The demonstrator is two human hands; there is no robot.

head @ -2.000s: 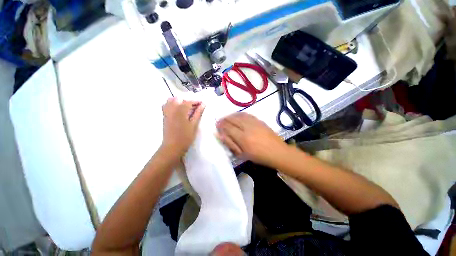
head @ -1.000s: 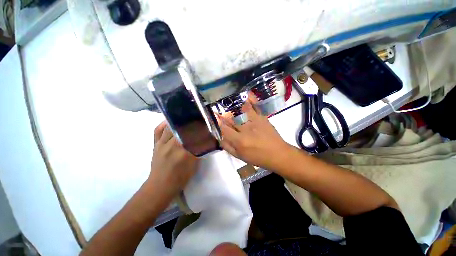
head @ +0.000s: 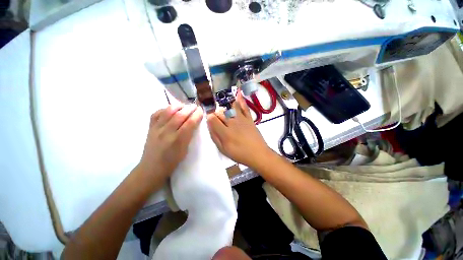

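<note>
A white panel [head: 203, 188] runs from the needle area over the table's front edge towards my lap, with a beige layer [head: 174, 195] showing beside it. My left hand [head: 171, 133] holds the panel's left side near the needle, fingers bent onto it. My right hand [head: 234, 133] lies at the panel's right side with its fingertips close to the presser foot area [head: 223, 99]. The white sewing machine head [head: 325, 48] with a blue stripe stands over them. The needle itself is hidden.
Red-handled snips [head: 265, 99], black-handled shears [head: 299, 136] and a black smartphone [head: 329, 94] with a white cable lie right of the needle. Beige cut pieces [head: 365, 203] are stacked at the lower right. A large white panel with a beige edge [head: 43, 172] lies at the left.
Compared with the first frame, both hands are closer to the needle area, and my right hand's fingers reach beside the presser foot. The camera view moved close to the machine head, then back.
</note>
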